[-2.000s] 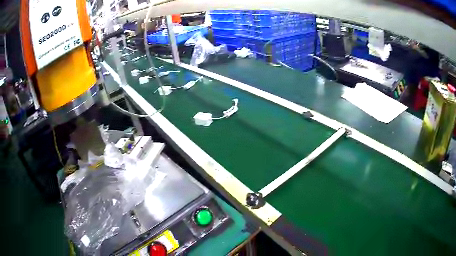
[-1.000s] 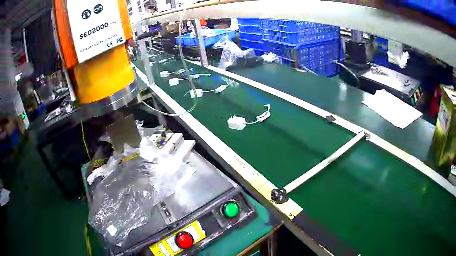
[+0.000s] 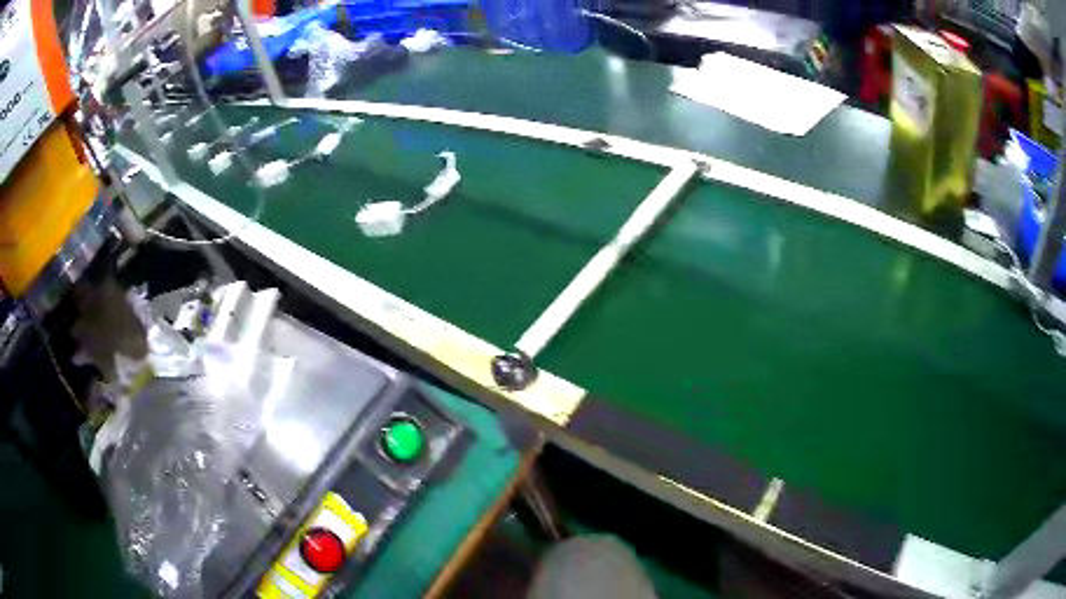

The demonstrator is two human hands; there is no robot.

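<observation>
Neither of my hands is in view. The welder's orange-yellow head (image 3: pixel 47 211) hangs at the left edge, above the dull horn block (image 3: pixel 111 322). Clear crinkled film (image 3: pixel 175 480) covers much of the metal base plate (image 3: pixel 310 404) and hides the nest. A green start button (image 3: pixel 403 439) and a red emergency stop (image 3: pixel 322 549) on a yellow label sit on the front panel. A white charger (image 3: pixel 381 218) with its cable lies on the green conveyor belt (image 3: pixel 748 339), with several more farther back at the left.
A white divider bar (image 3: pixel 608 260) crosses the belt, with a black knob (image 3: pixel 512 370) at its near end. White paper (image 3: pixel 760 94), a gold-yellow can (image 3: pixel 933 123) and blue bins (image 3: pixel 409 21) are beyond the belt. A rounded grey object (image 3: pixel 593 571), unclear, is at the bottom edge.
The view has turned right and down, so the welder and belt items sit farther left and higher. More of the belt's near right side shows. The grey object has appeared at the bottom.
</observation>
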